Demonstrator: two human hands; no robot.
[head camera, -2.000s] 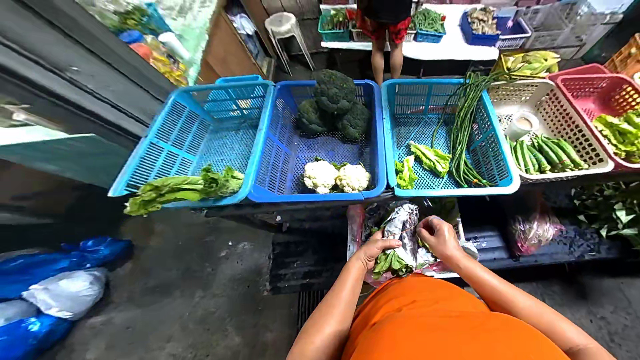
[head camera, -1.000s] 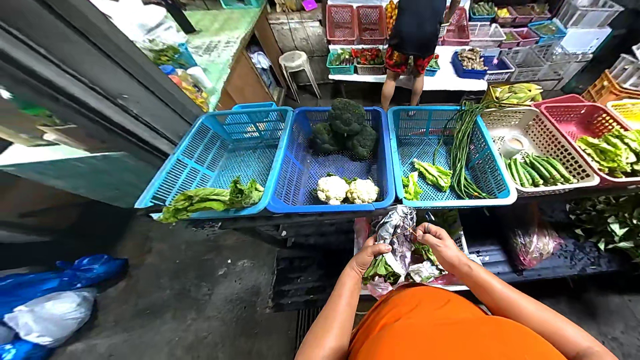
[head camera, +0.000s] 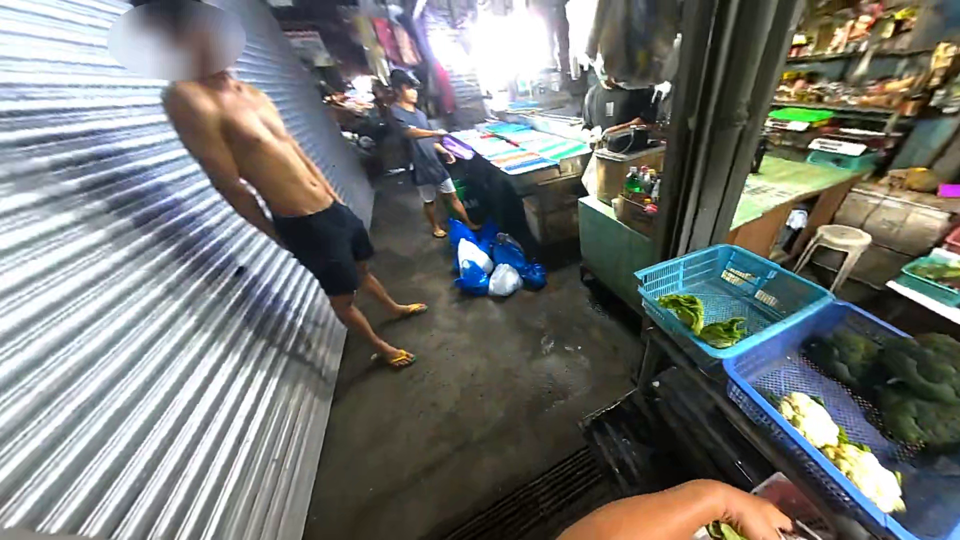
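My left hand is at the bottom right edge, partly cut off, beside green leaves and a clear plastic-lined container. Whether its fingers grip anything cannot be told. My right hand is outside the view. Above my left hand, a blue plastic basket holds two heads of cauliflower and dark green broccoli. Left of that basket, a teal plastic basket holds leafy greens.
A shirtless person stands by a corrugated metal shutter at left. Further back, another person stands near blue and white plastic bags on the floor. A metal post, a counter and a plastic stool are at right.
The view has swung far to the left. Earlier, both my hands held leafy greens with foil-like wrapping below the baskets; now only the left one shows, at the edge.
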